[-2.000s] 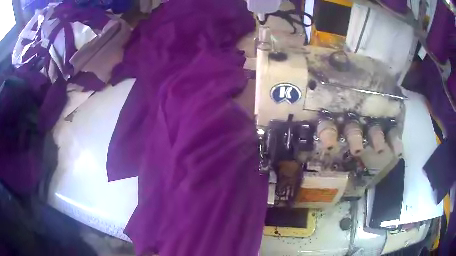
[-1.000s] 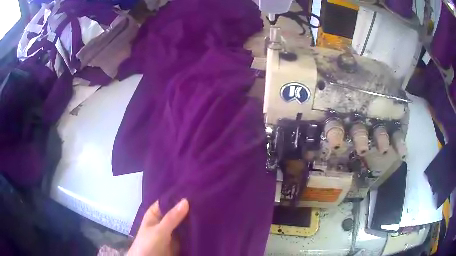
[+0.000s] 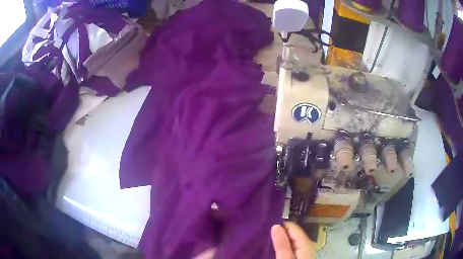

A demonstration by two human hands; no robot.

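Note:
A large limp purple cloth (image 3: 203, 136) covers the table left of the cream overlock machine (image 3: 304, 96) and hangs down past the bottom of the picture. Its right edge runs along the machine's needle area. My right hand (image 3: 292, 243) is at the bottom edge, cut off, with its fingers pinched at the cloth's lower right edge, below the machine's orange label. My left hand (image 3: 205, 254) shows only as a blurred sliver at the bottom, mostly hidden by cloth folds. A small pale spot, perhaps a fingertip, shows above it. Its grip is hidden.
Four tension knobs (image 3: 343, 154) stand on the machine front. White paper (image 3: 426, 187) with a flat black rectangle (image 3: 397, 210) lies at right. A heap of grey, white and purple pieces (image 3: 109, 55) is at upper left. A white lamp-like head (image 3: 290, 16) is above the machine.
My right hand has come into view at the cloth's lower right edge. My left hand, seen on the cloth one second ago, is now lower and mostly covered. The view has shifted slightly.

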